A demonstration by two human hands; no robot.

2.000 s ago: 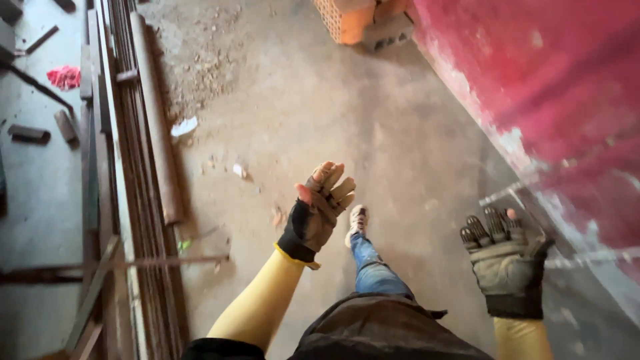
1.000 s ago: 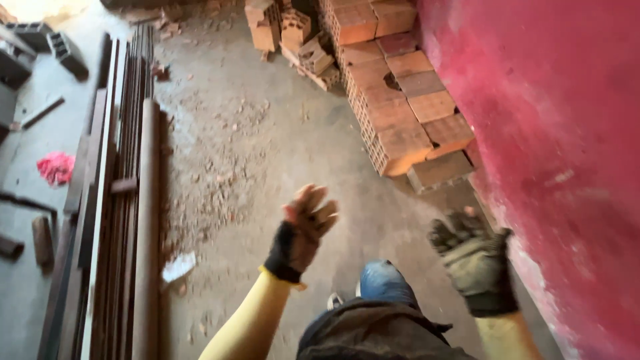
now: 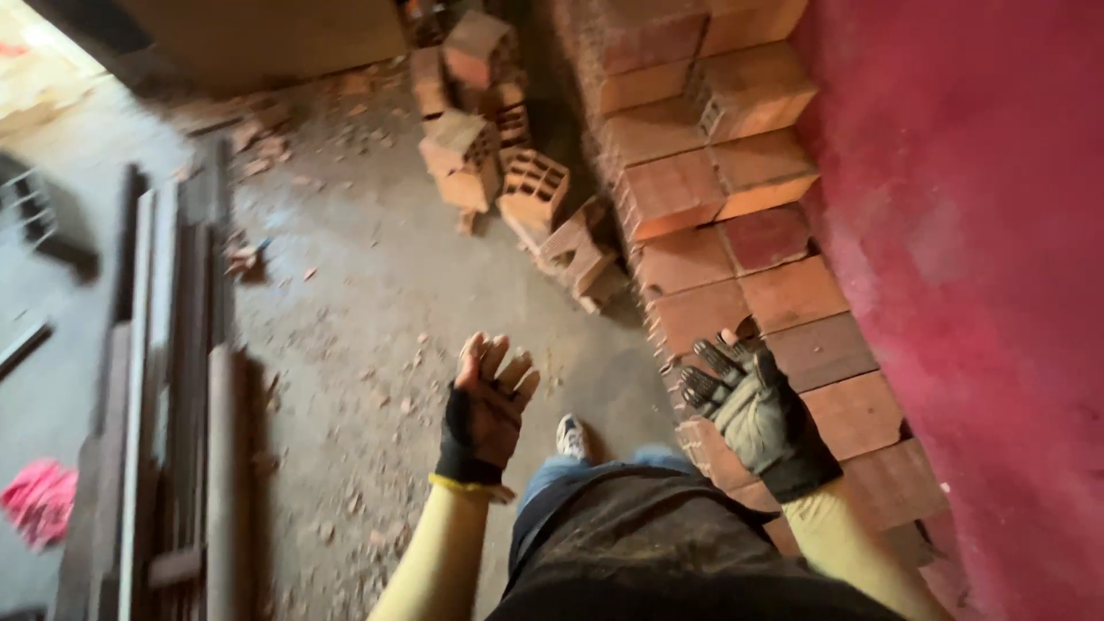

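Observation:
My left hand (image 3: 490,414), in a worn work glove with bare-looking fingertips and a black cuff, hangs over the concrete floor with its fingers apart and nothing in it. To the right, my right hand (image 3: 746,401) wears a grey-green glove with dark ridged fingers. It is empty too, fingers spread, and overlaps the view of the stacked hollow clay bricks (image 3: 793,293). Whether it touches them I cannot tell. Several loose, partly broken hollow bricks (image 3: 533,185) lie on the floor left of the stack.
The stack runs along a red wall (image 3: 966,259). On the left lie long metal bars and a pipe (image 3: 226,483), a pink cloth (image 3: 41,502) and a grey hollow block (image 3: 30,203). Brick rubble (image 3: 323,336) is scattered over the floor. A brown panel (image 3: 285,43) stands at the far end.
The view has moved forward along the wall, bringing more of the brick stack and loose bricks into sight. Both hands have stayed empty; my right hand now appears over the stack.

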